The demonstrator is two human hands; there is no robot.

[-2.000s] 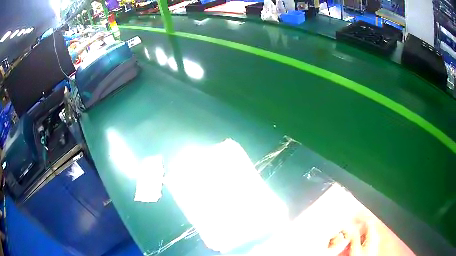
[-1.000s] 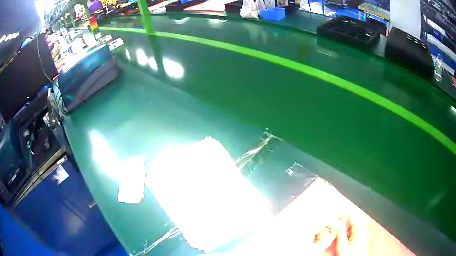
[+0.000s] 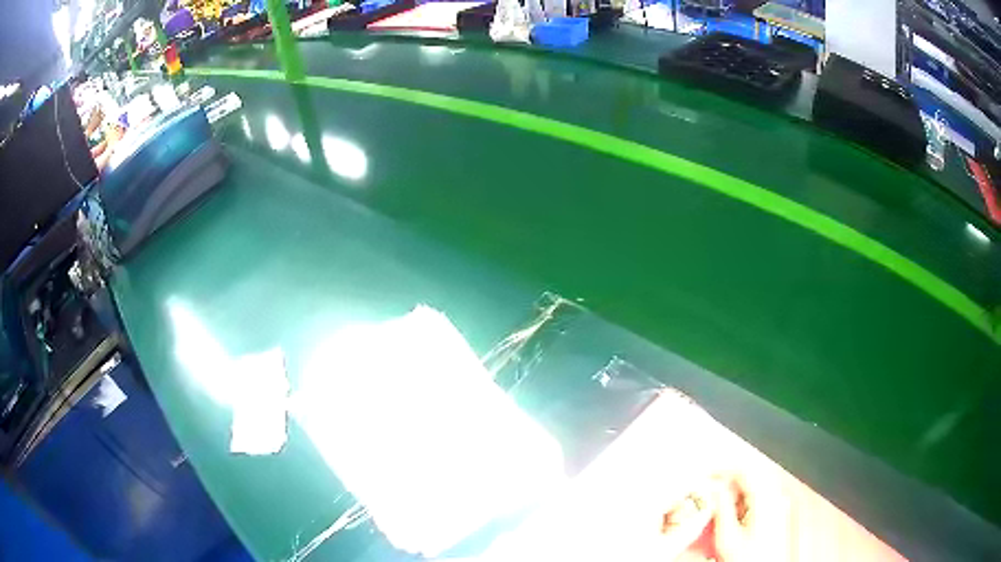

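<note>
A work mat [image 3: 807,521], overexposed to white and pink-orange, lies at the lower right. Bare fingers [image 3: 708,520] show over it near the bottom edge, washed out by glare. I cannot tell which fingers belong to my left or my right hand, or whether they hold anything. A thick, glaring white stack of bags [image 3: 423,434] lies left of the mat. Pale shiny strands [image 3: 527,335] stick out beside and under it. Thin clear plastic [image 3: 626,379] lies at the mat's far corner. A small white paper slip [image 3: 260,404] lies left of the stack.
A dark green conveyor belt [image 3: 615,236] runs beyond the bench, with a light-green guide rail [image 3: 659,160]. Black trays [image 3: 730,64] and a blue bin [image 3: 560,31] stand across it. Blue equipment [image 3: 121,472] stands at the left, with a teal-grey machine [image 3: 165,181] behind.
The view has turned to the right, so the bench, stack, slip and mat appear further left in the picture. The fingers stay over the mat with little visible change.
</note>
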